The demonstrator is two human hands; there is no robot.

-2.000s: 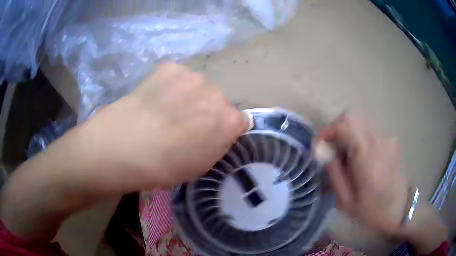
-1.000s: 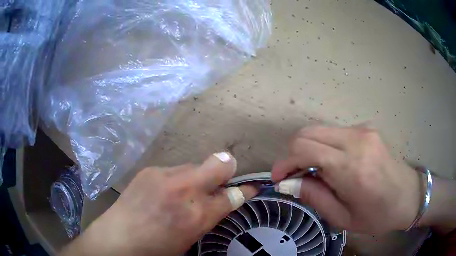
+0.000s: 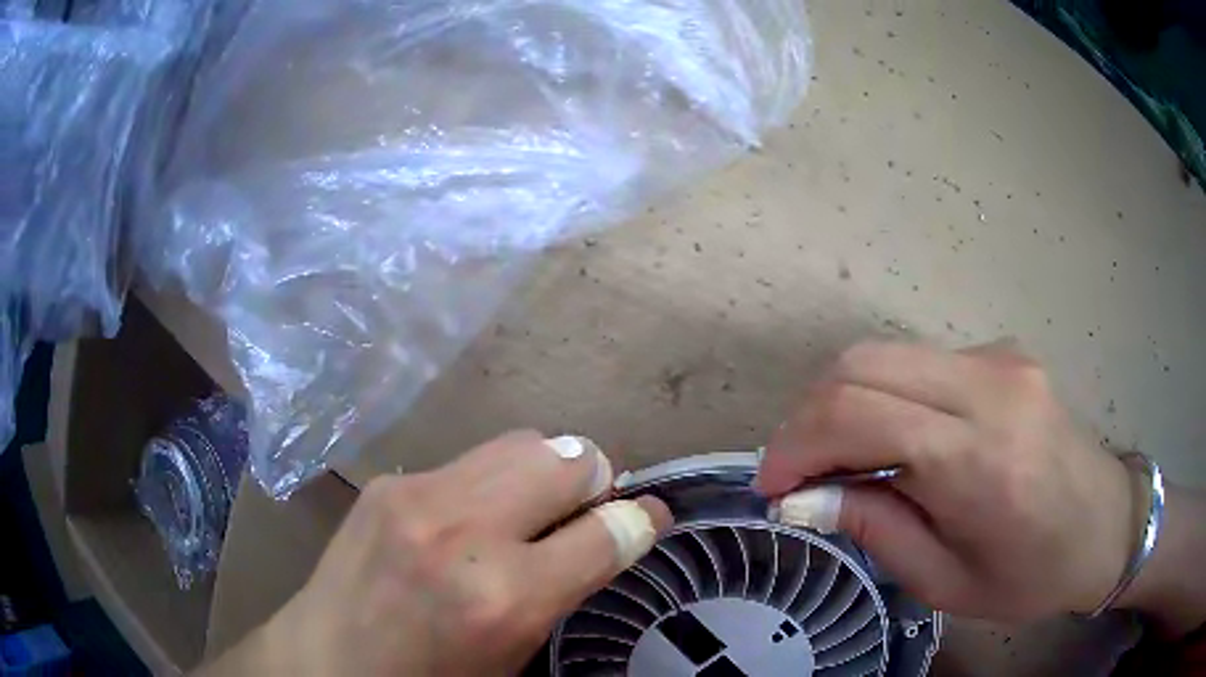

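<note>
A round vented housing (image 3: 721, 582) with curved ribs and a pale hub (image 3: 780, 645) lies at the bottom centre, its lower part cut off by the frame edge. My left hand (image 3: 476, 556) holds its upper left rim, thumb and forefinger wrapped in pale tape. My right hand (image 3: 952, 483) is at the upper right rim, its taped thumb and forefinger pinching a slim dark tool (image 3: 853, 475). The tool's working tip is hidden by the fingers. A pale outer ring (image 3: 694, 464) shows between the hands. I cannot tell whether a strip lies in the rim channel.
A large crinkled clear plastic bag (image 3: 437, 172) covers the upper left of the cardboard-covered bench (image 3: 952, 238), which has dark specks. An open carton (image 3: 106, 489) at the left holds a bagged round unit (image 3: 192, 489). A silver bracelet is on my right wrist.
The housing was tilted up and blurred; it now lies lower and flatter. Both hands have come together at its top rim. Since one second ago, the view has shifted slightly and the tool shows more clearly.
</note>
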